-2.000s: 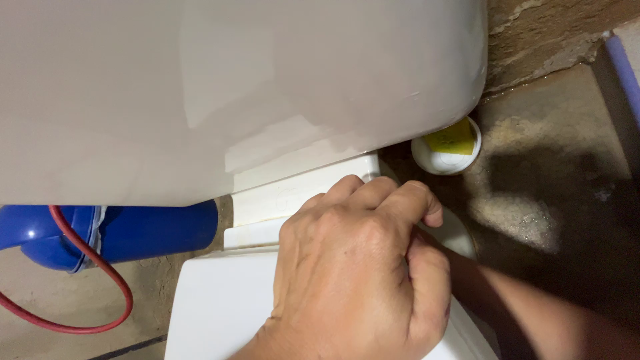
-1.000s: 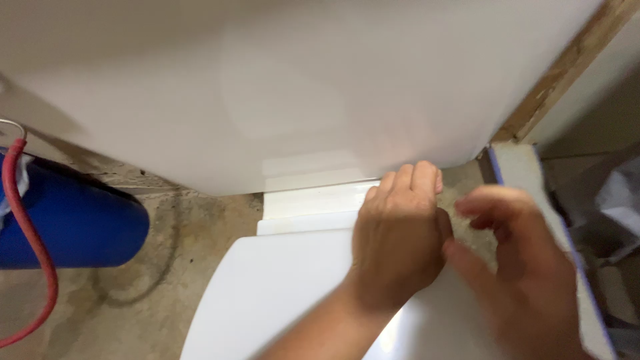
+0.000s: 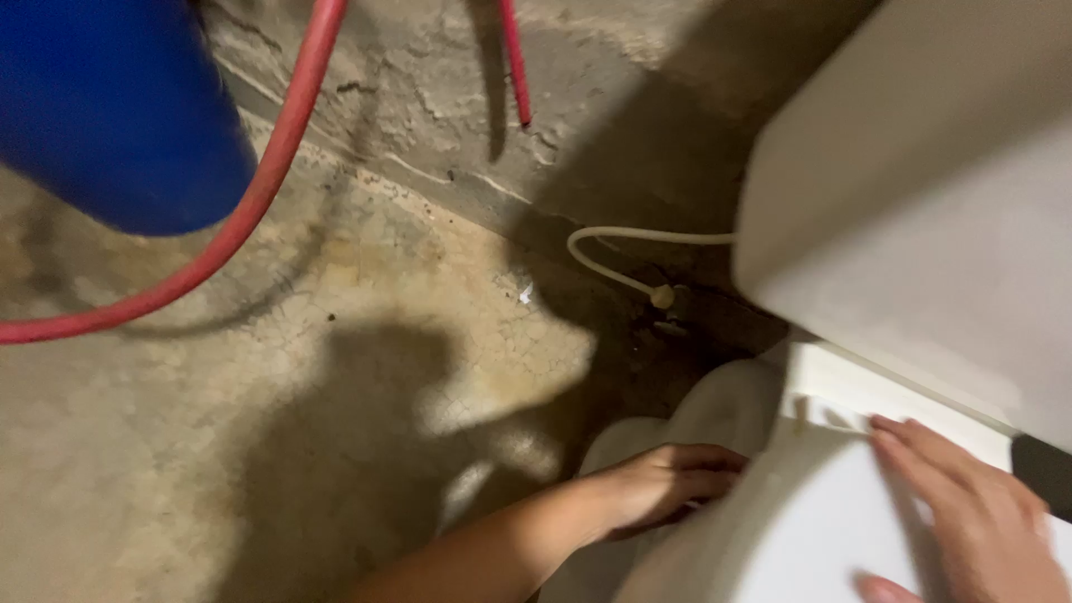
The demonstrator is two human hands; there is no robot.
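Observation:
A white toilet with its lid (image 3: 825, 519) down fills the lower right, its tank (image 3: 913, 218) above. My left hand (image 3: 670, 490) reaches in at the side of the bowl (image 3: 712, 410), just under the rim; its fingertips are hidden, so any grip there cannot be told. Spread over the lid near the hinge end is my right hand (image 3: 971, 494), blurred, fingers apart, holding nothing visible. Behind the bowl, a thin pale supply hose (image 3: 611, 234) curves from the tank side down to a fitting (image 3: 662, 296) near the wall.
At the upper left stands a blue plastic container (image 3: 109, 117), with a red hose (image 3: 272, 176) looping past it. Another red hose end (image 3: 521, 84) hangs against the rough wall (image 3: 419, 84). Shadows cross the concrete floor (image 3: 377, 435); a small white scrap (image 3: 526, 293) lies there.
The view has swung left, showing the wall and supply hose. My left hand has moved from the back of the lid down to the bowl's side; my right hand is now over the lid.

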